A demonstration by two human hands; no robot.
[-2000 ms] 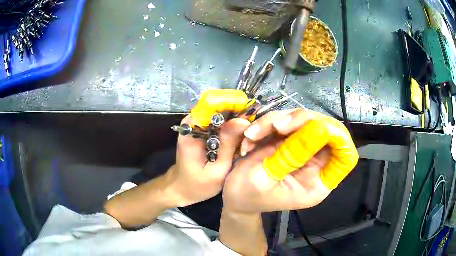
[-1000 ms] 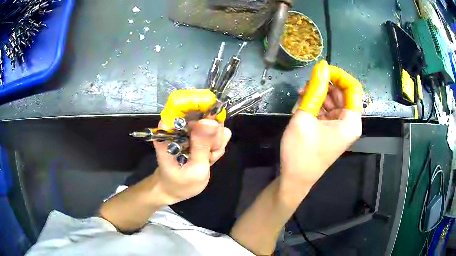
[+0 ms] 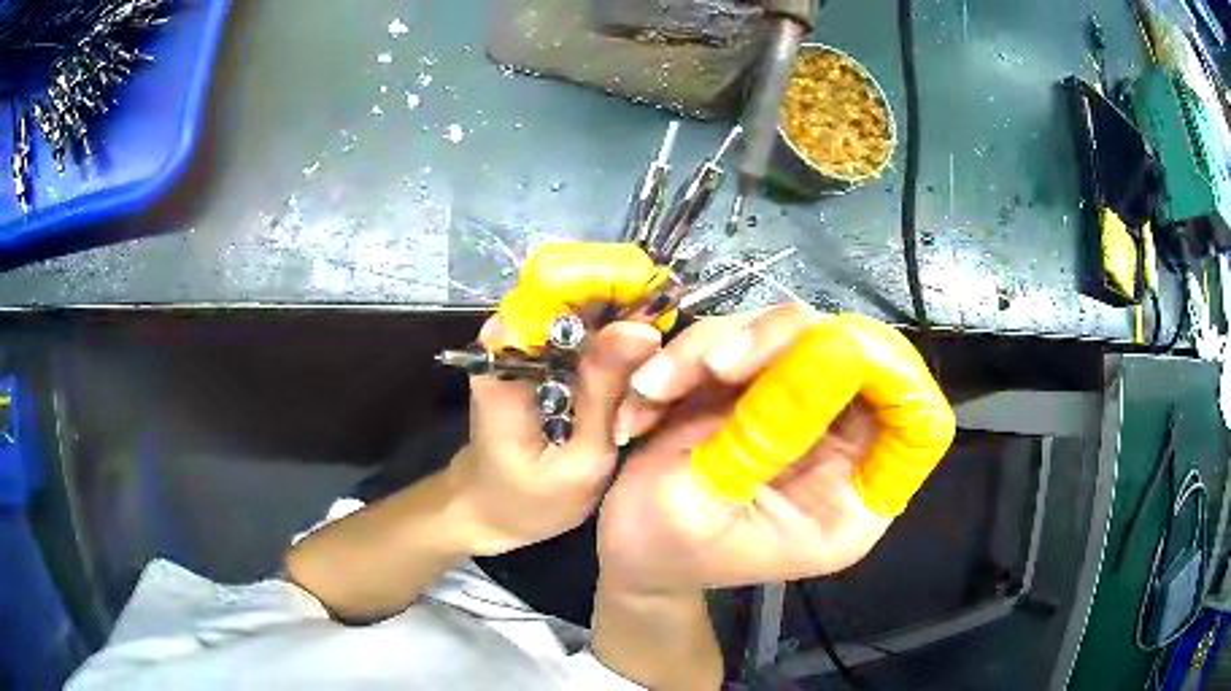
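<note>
My left hand (image 3: 547, 405), with a yellow cot on a bent finger, is closed on several metal connector plugs (image 3: 691, 203). Some point away over the bench edge, others stick out of the fist toward me and to the left. My right hand (image 3: 776, 446), with yellow cots on two curled fingers, has its thumb and fingertips against the left hand's fingers. A very thin bright strand shows above the right fingers; whether the fingertips pinch it or a plug is hidden. The soldering iron (image 3: 771, 101) points down just beyond the plugs.
The iron stand (image 3: 635, 54) is at the back, beside a round tin of golden material (image 3: 837, 115). A black cord (image 3: 910, 162) crosses the bench. A blue tray (image 3: 189, 149) of connectors is upper left. A yellow-and-black tool (image 3: 1118, 250) is at right. The bench edge (image 3: 270, 309) runs behind the hands.
A second ago my right hand was apart at the right, raised over the bench edge; now it is back against my left hand. The left hand sits further right in the picture, still holding the plugs.
</note>
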